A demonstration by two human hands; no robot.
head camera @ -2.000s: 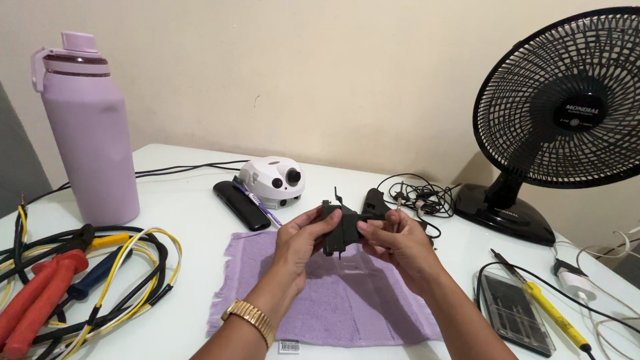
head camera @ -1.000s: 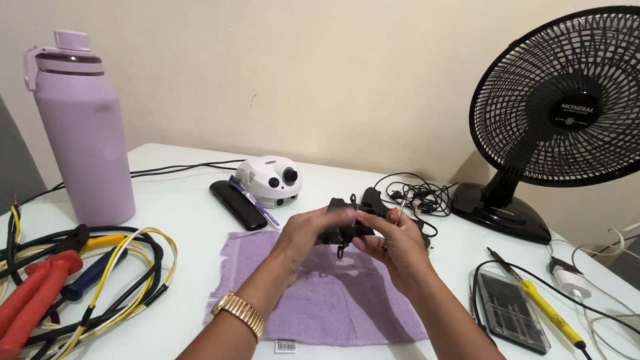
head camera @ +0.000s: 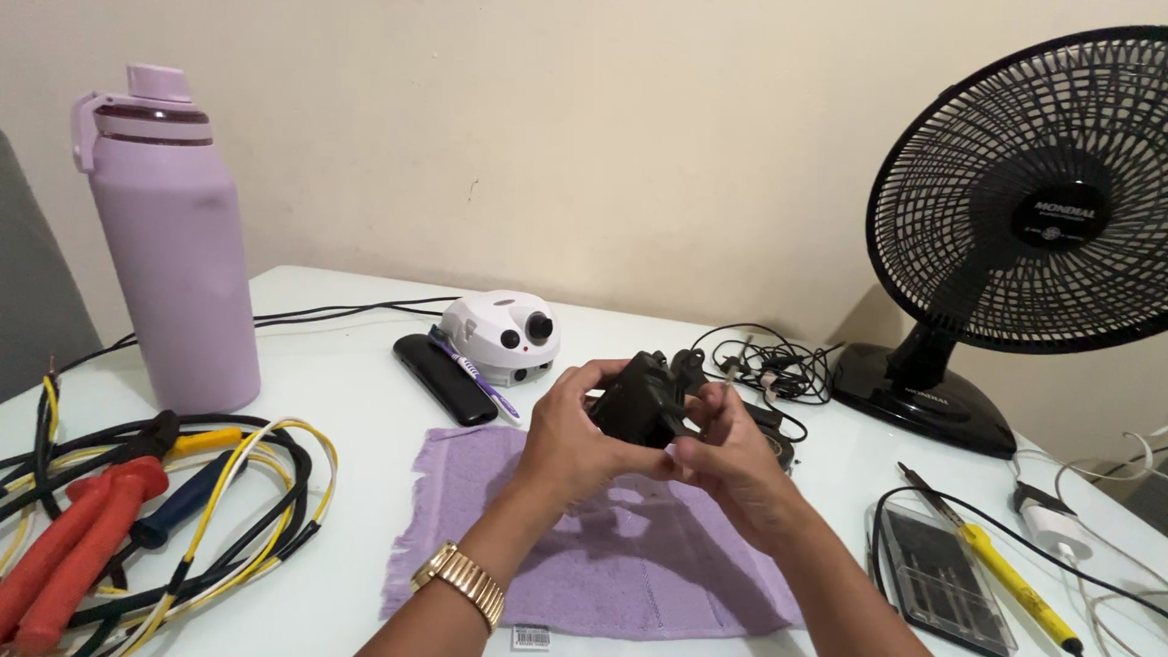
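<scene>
Above a purple towel, my left hand grips the left side of a black plastic device, thumb below and fingers behind. My right hand pinches the device's right end, where a small dark part sticks up. A thin light piece rises by the right fingertips; I cannot tell what it is. Just behind my right hand, another dark part rests on the table, partly hidden. A gold-coloured watch is on my left wrist.
Left: a purple bottle, red-handled pliers and coiled cables. Behind: a white control box, a toothbrush, a black case and tangled cords. Right: a fan, a soldering iron and a clear-lidded case.
The black device has turned in my hands and now shows a broader, boxy side. Both hands have shifted their hold on it. The things around them have stayed put.
</scene>
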